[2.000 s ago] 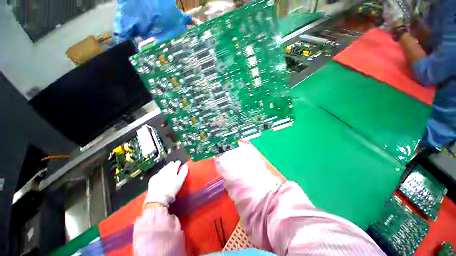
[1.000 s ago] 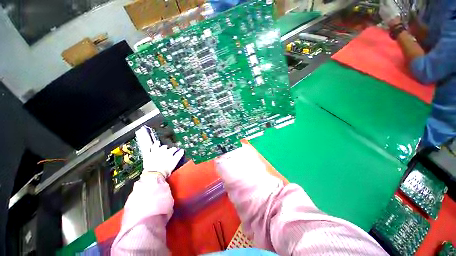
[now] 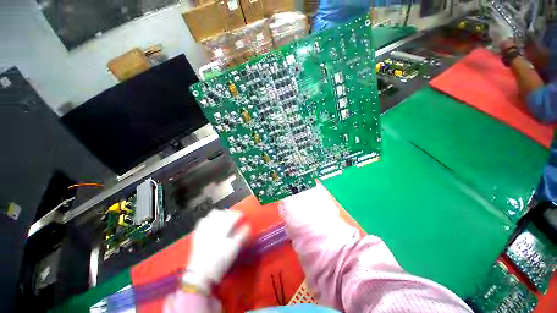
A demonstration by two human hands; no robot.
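Note:
A large green circuit board is held up and tilted, its side with many small silvery parts facing me. My right hand, in a white glove, grips its bottom edge; the fingertips are partly hidden. My left hand, also gloved, is motion-blurred over the red mat, fingers loosely bent, with nothing visible in it. A clear purple strip lies across the mat beside it. Two thin dark prongs and a pale card with red-orange marks lie at the bottom.
A board with yellow parts and a grey block lies on the conveyor at left, before a black screen. A green mat is at right, with smaller boards beyond. A person's gloved hand is at upper right.
My left hand went onto the conveyor board, then came back over the red mat. That board has shifted left along the conveyor. My right hand still holds the large board up; the view has turned left.

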